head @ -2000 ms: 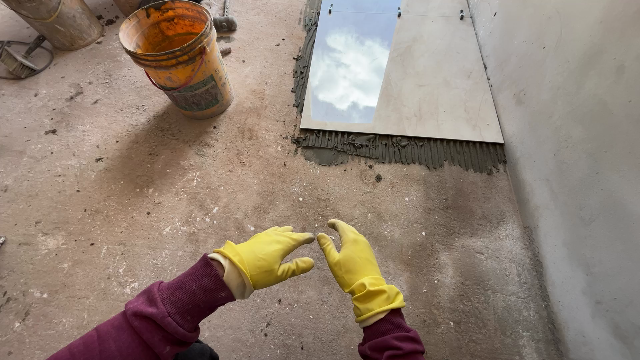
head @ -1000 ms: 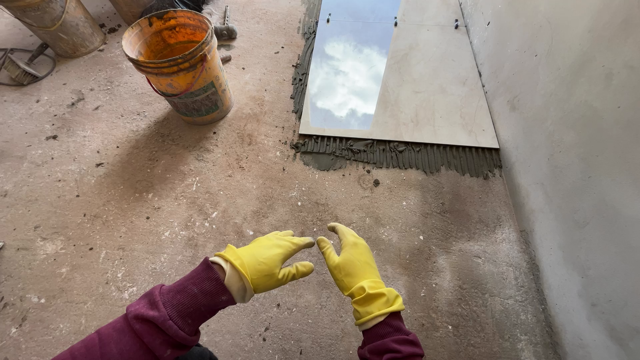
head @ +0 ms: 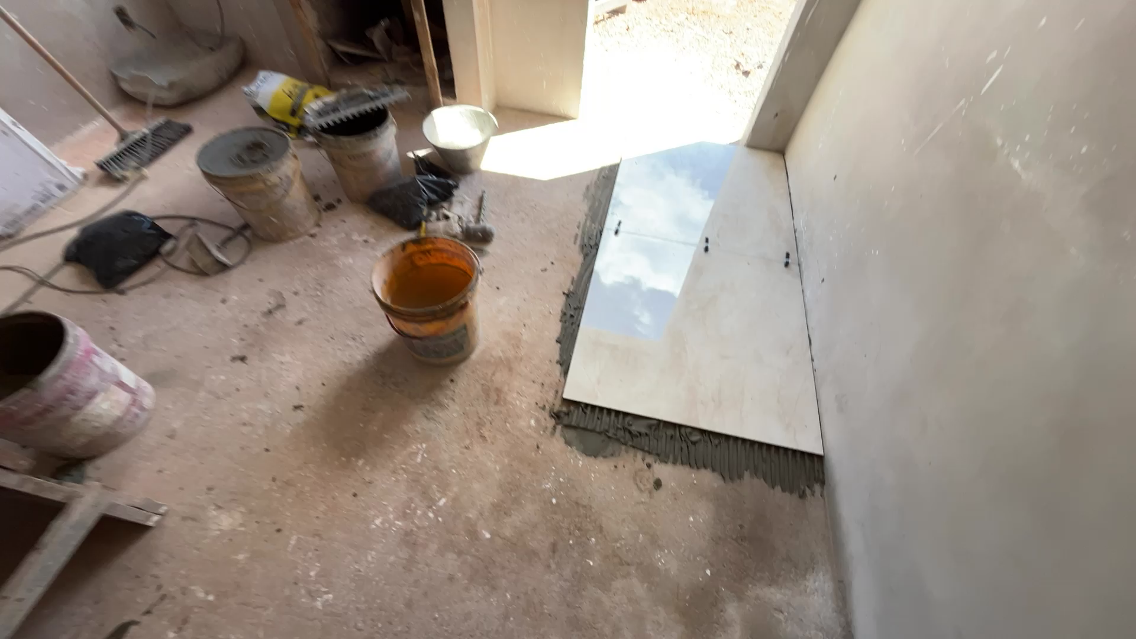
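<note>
Neither my left hand nor my right hand shows in the head view now. Two large glossy floor tiles, the nearer one [head: 701, 364] in front of the farther one [head: 754, 200], lie along the wall. Small black tile spacers [head: 706, 245] stand at their joint. Ridged grey mortar [head: 701, 448] sticks out past the near edge and the left edge of the tiles. Left of the tiles stands an orange-stained bucket [head: 429, 302] with a dark label; it seems to hold orange-tinted liquid.
A plastered wall [head: 967, 311] borders the right side. Mortar buckets [head: 257, 182] [head: 359, 160], a notched trowel [head: 351, 106], a metal pail [head: 460, 138], a rubber mallet [head: 477, 232], a broom [head: 142, 146] and cables stand or lie at the back left. A stained bucket [head: 80, 390] and wooden frame [head: 53, 532] are at left.
Both yellow-gloved hands, held near each other above the floor in the earlier frames, have left the view. The view has swung up and left, showing the doorway and more buckets.
</note>
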